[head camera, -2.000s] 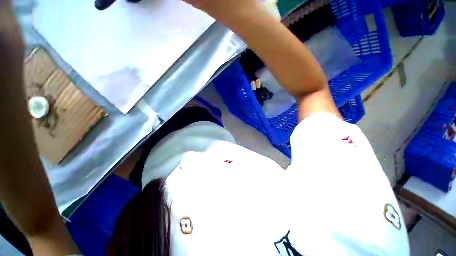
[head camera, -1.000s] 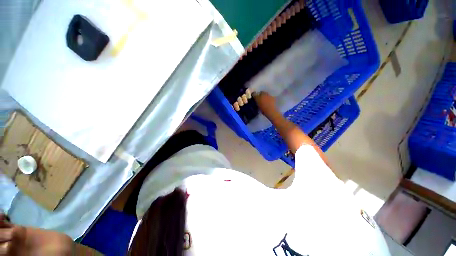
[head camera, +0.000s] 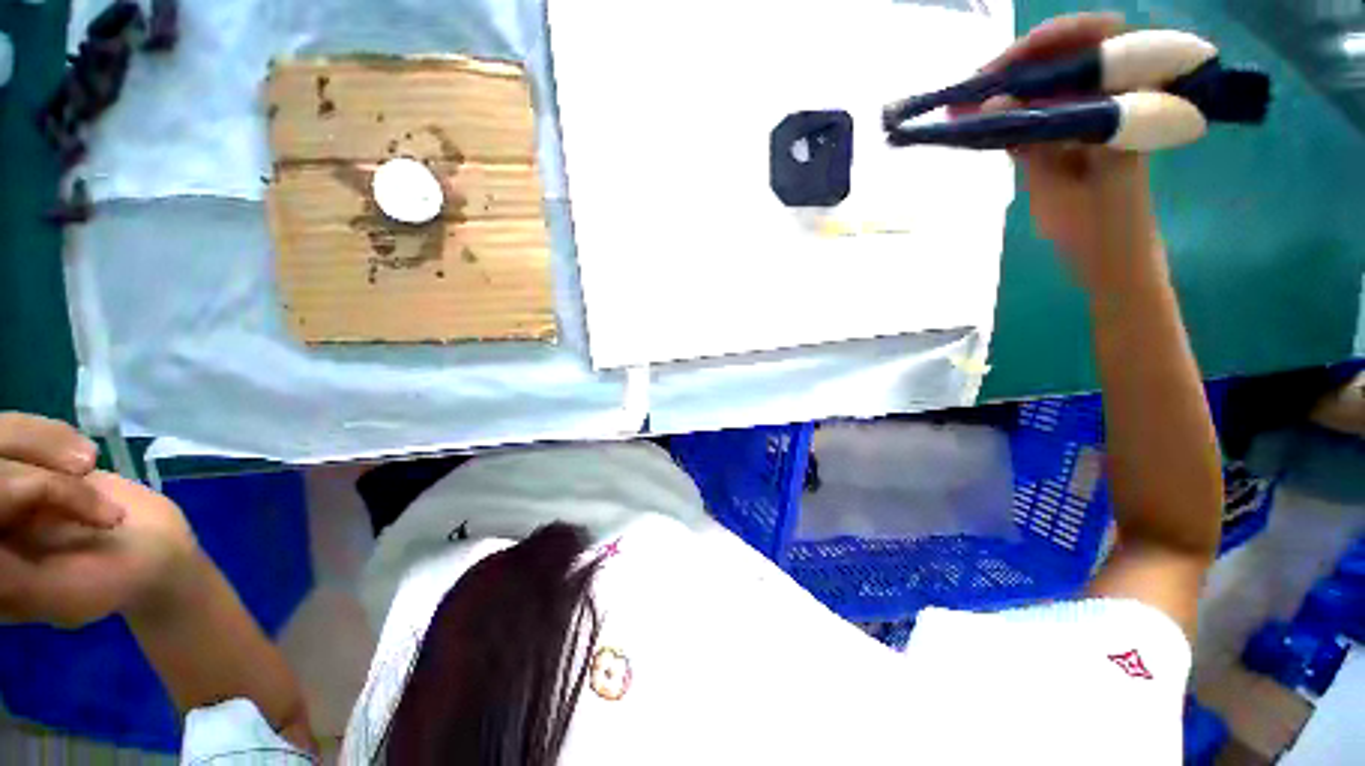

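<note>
My right hand is above the right edge of the white board. It holds a black-and-cream figure leg assembly, its two black prongs pointing left and its thick black end right. A black block with a mark sits on the board, left of the prong tips and apart from them. My left hand is at the left edge, in front of the bench, palm up with fingers curled; nothing shows in it, but its grip is partly hidden. A white cap sits on stained corrugated cardboard.
Small dark pieces lie at the upper left. Plastic sheeting covers part of the green bench. A blue crate with whitish liner stands below the bench edge. Part of another person's arm shows at the right edge.
My right hand has come out of the blue crate, up over the board, with the leg assembly in it. My left hand has moved up at the left. The view has turned.
</note>
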